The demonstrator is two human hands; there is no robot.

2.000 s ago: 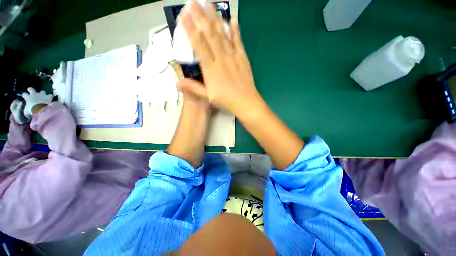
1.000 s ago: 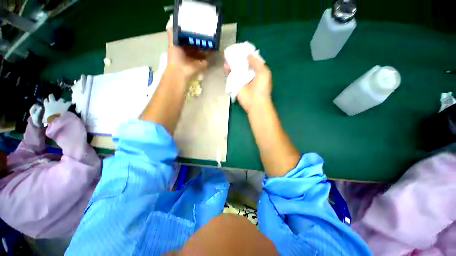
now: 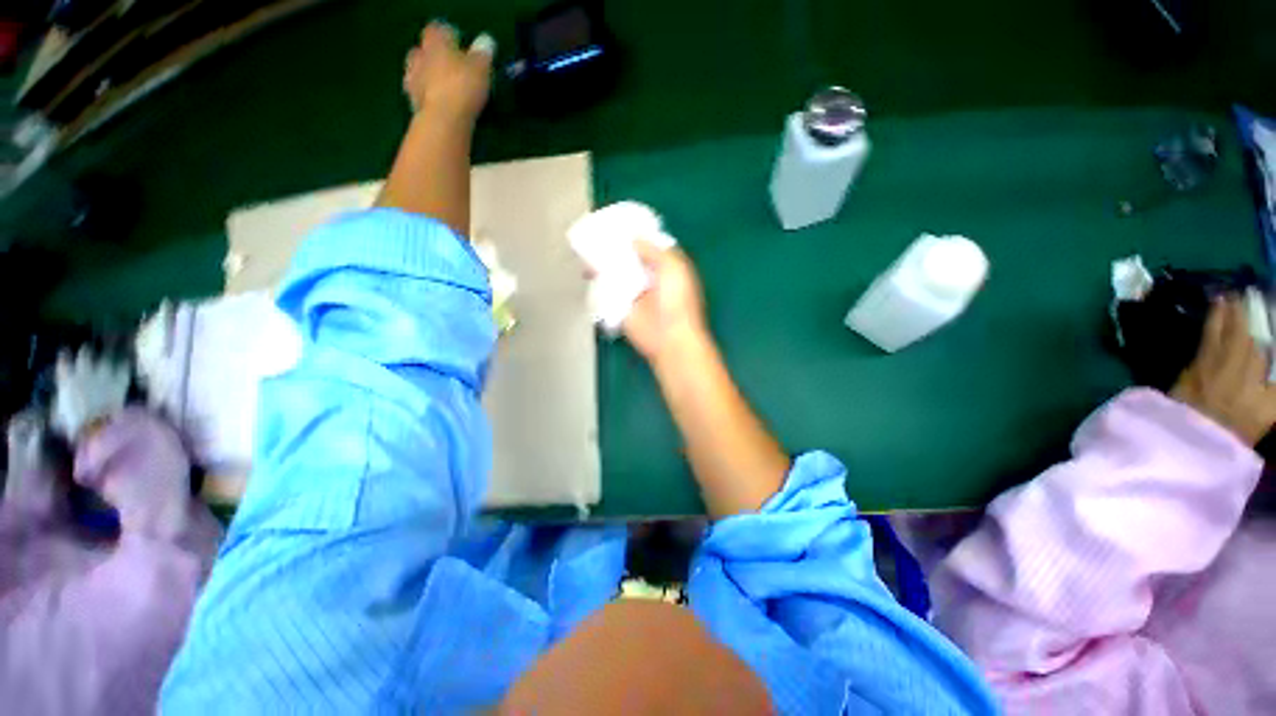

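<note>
The black display unit [image 3: 563, 53] lies on the green surface at the top of the view, its screen dark and a blue strip lit along its near edge. My left hand [image 3: 449, 77] is stretched out just left of the unit, a gap between them, and looks empty, with white on a fingertip. My right hand [image 3: 669, 301] holds a crumpled white wiping cloth [image 3: 612, 252] over the right edge of the cardboard sheet [image 3: 546, 406]. My left sleeve hides part of the cardboard.
A bottle with a metal cap [image 3: 817, 175] and a white-capped bottle [image 3: 910, 301] stand at the right. A record sheet [image 3: 231, 371] and a neighbour's white glove [image 3: 91, 395] are at left. Another worker's hand [image 3: 1231, 371] is by a dark object at far right. A small yellowish piece [image 3: 504, 301] shows beside my sleeve.
My left hand has let go of the display unit and reached farther forward and left. The unit now lies on the green surface. My right hand still holds the cloth. The view has shifted.
</note>
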